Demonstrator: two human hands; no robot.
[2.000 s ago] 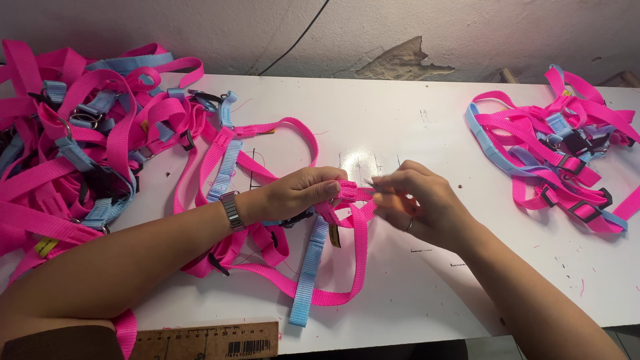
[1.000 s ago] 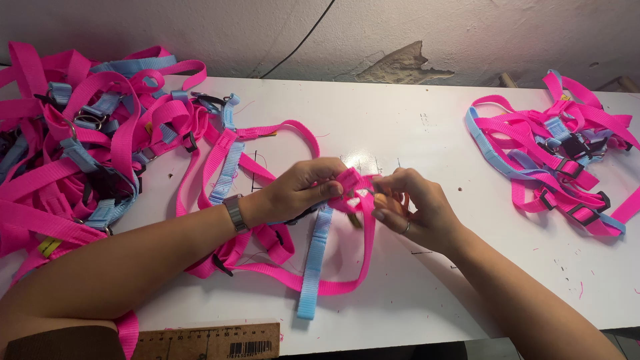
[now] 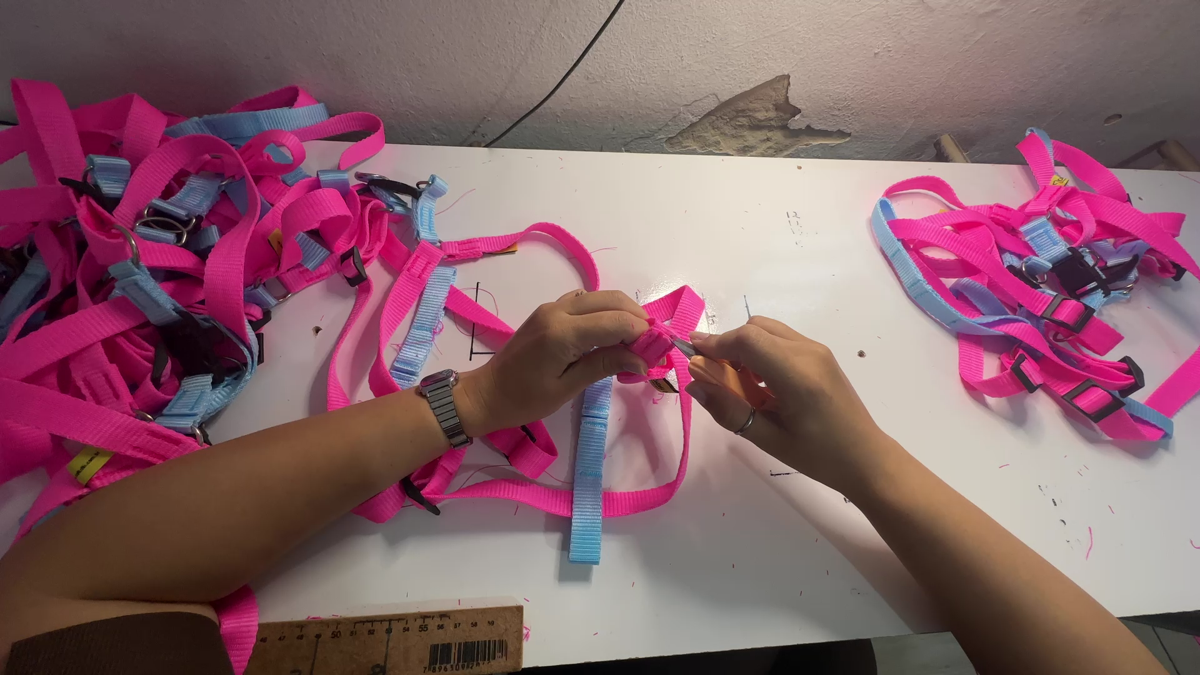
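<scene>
My left hand (image 3: 581,352), with a metal watch (image 3: 444,408) at the wrist, pinches a folded, stitched part of the pink webbing (image 3: 653,345) of a strap harness. Between the thumb and fingers of my right hand (image 3: 764,380) is a small pointed metal tool (image 3: 685,347), its tip at the stitched fold; its exact kind is hidden by the fingers. The rest of the harness lies on the table below and left of my hands, with a light blue strap (image 3: 588,478) hanging toward the front and another blue strip (image 3: 425,328) further left.
A large heap of pink and blue harnesses (image 3: 225,253) covers the left side. A smaller pile with black buckles (image 3: 1078,309) lies at the right. Near the front edge is a wooden ruler (image 3: 403,637). Thread scraps dot the white table (image 3: 806,562). Behind stands a chipped wall (image 3: 525,56).
The webbing held between my hands has been turned, and a pink loop now stands above the fingers. The metal tip shows plainly at the fold now. Both piles lie as before.
</scene>
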